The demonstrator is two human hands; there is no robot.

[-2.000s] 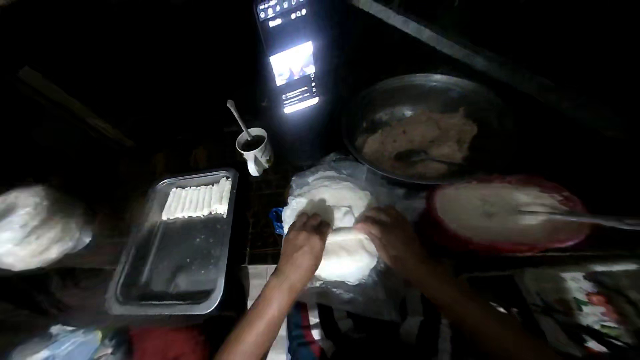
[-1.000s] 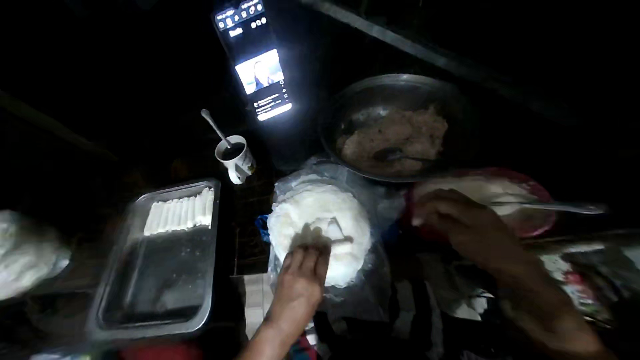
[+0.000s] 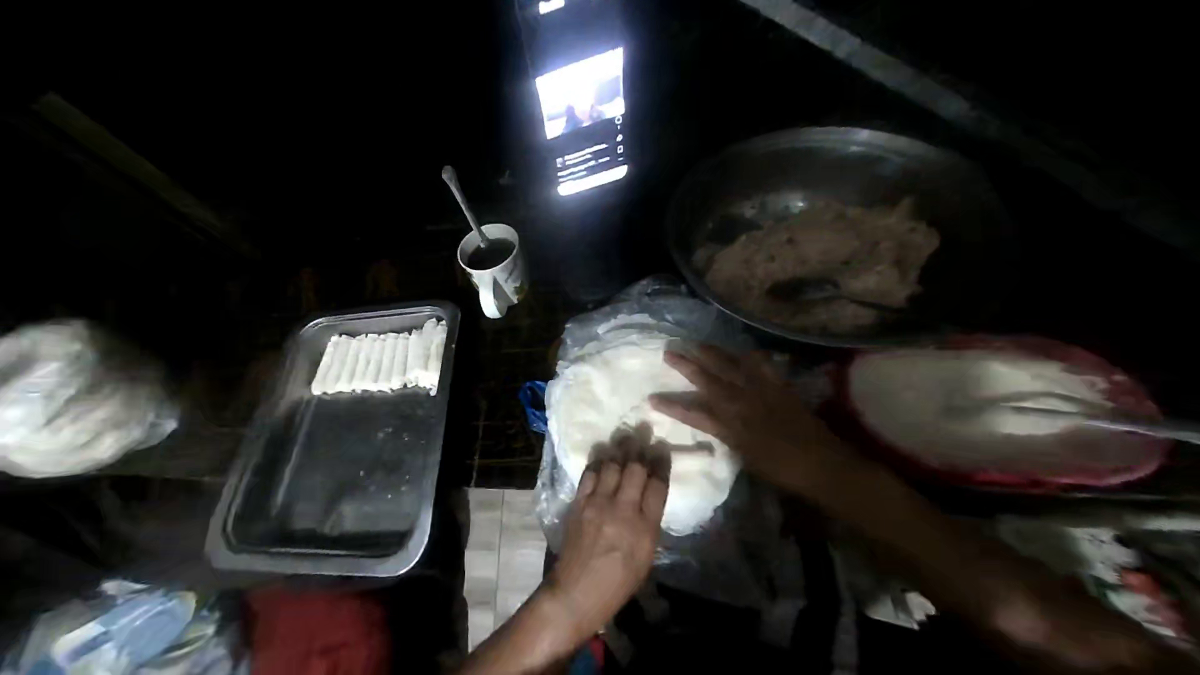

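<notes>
A stack of thin, round white wrappers (image 3: 609, 384) lies on clear plastic at the centre. My left hand (image 3: 619, 516) rests on its lower part, fingers close together; whether anything is under them is hidden. Over the right side of the stack is my right hand (image 3: 741, 403), its fingers spread and slightly blurred, with nothing seen in it. A small strip of brownish filling (image 3: 692, 447) shows on the wrapper between the hands. White rolls (image 3: 380, 361) lie side by side in a row at the far end of a rectangular metal tray (image 3: 427, 506) on the left.
A metal basin (image 3: 834, 141) of brownish filling (image 3: 825, 253) with a spoon stands at the back right. Nearer is a red bowl (image 3: 1022, 483) of pale paste with a spoon. A mug (image 3: 497, 281) with a spoon, a lit phone (image 3: 581, 103) and a plastic-wrapped white bundle (image 3: 75, 403) are also about.
Both hands were at the wrappers two seconds ago. One second ago my right hand was by the red bowl; now it is back over the stack. My left hand has stayed at the wrappers.
</notes>
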